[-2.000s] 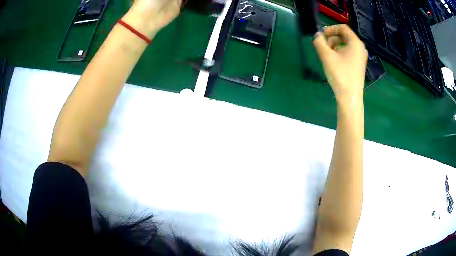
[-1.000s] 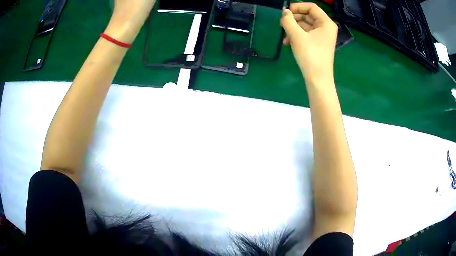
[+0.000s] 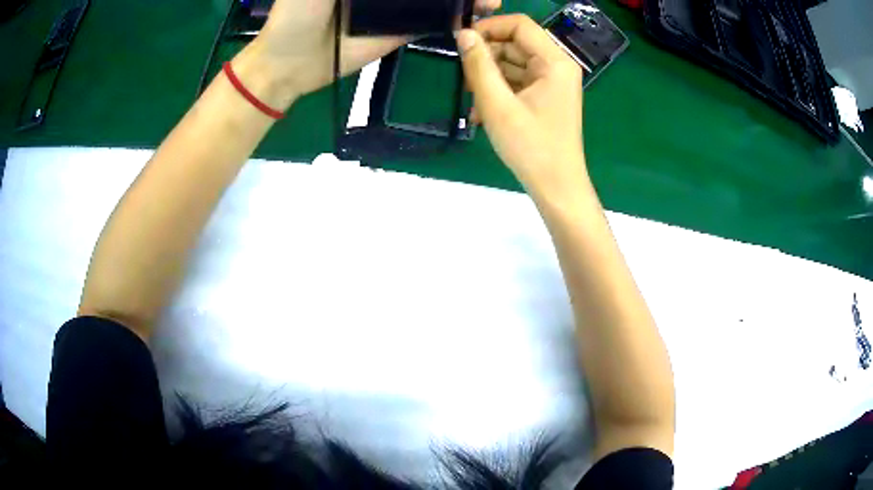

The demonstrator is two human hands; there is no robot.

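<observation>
A black phone middle frame [image 3: 402,17] is held up at the top edge, its upper part cut off by the picture. My left hand [image 3: 311,43] holds it from the left and behind, with a red cord on the wrist. My right hand [image 3: 526,91] has its fingertips on the frame's right edge. Another black frame [image 3: 421,128] with a small white label lies on the green bench below it. The held frame partly hides it and the white strip [image 3: 362,96].
Single frames lie at the far left [image 3: 48,72], behind my left hand, and right of my right hand [image 3: 592,40]. A black blister tray [image 3: 742,62] stands at upper right. The white sheet [image 3: 383,316] spans the near side, with dark scraps [image 3: 861,335] at its right.
My right hand has moved left, and the held frame is now closer to me and held by both hands. A frame now shows uncovered at the upper right.
</observation>
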